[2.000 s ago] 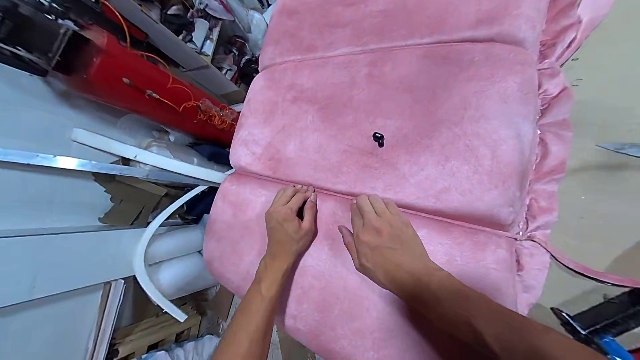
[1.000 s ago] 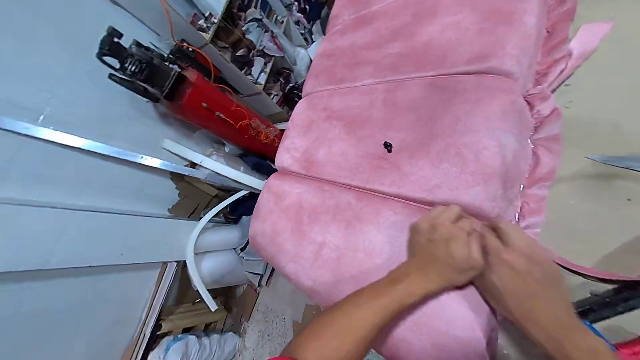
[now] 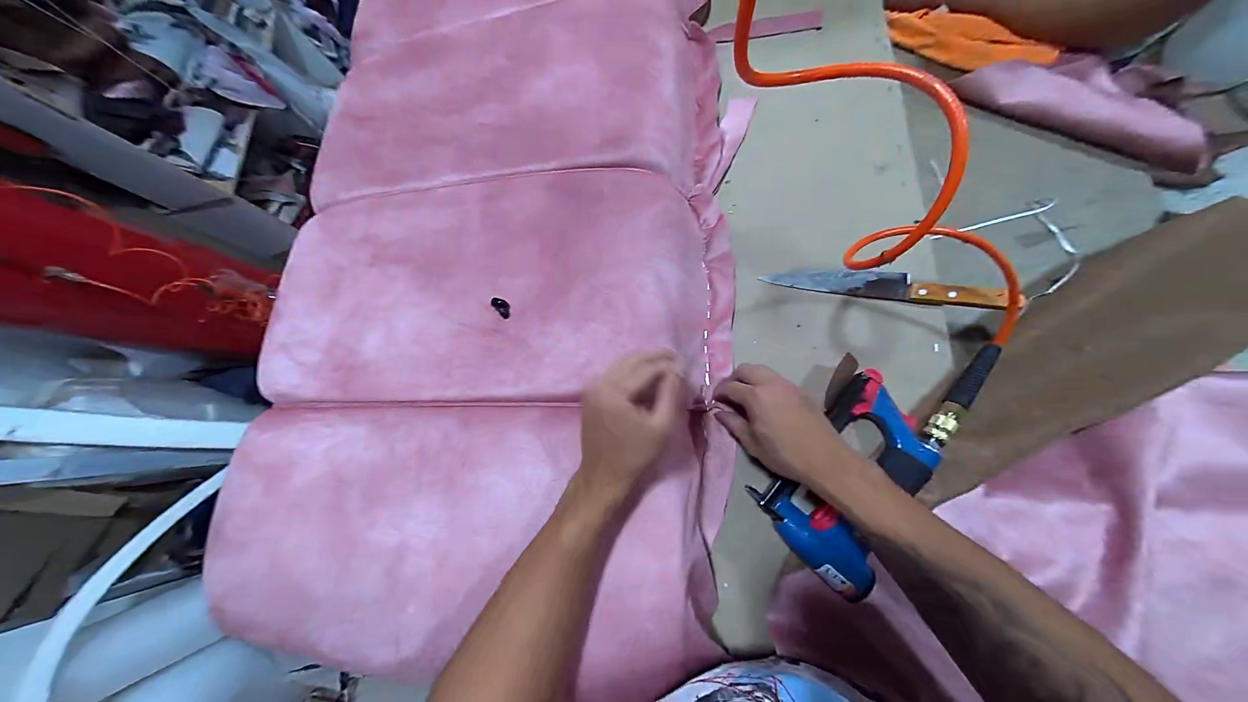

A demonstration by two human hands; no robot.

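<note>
A padded pink upholstered panel with cross seams fills the middle of the view. My left hand is over its right part, at the lower seam, with fingers curled; whether they pinch fabric is hard to see. At the panel's right edge, my right hand pinches the pink fabric edge where the seam ends, beside a row of staples. A small black object lies on the middle section. Under my right forearm lies a blue and red pneumatic staple gun, joined to an orange air hose.
A knife with a wooden handle lies on the board right of the panel, its blade toward the panel. Brown sheet material and loose pink fabric are at the right. A red tank and white strips stand at the left.
Both hands have moved right along the lower seam to the panel's edge, and they are apart now after being together one second ago. The view has shifted right.
</note>
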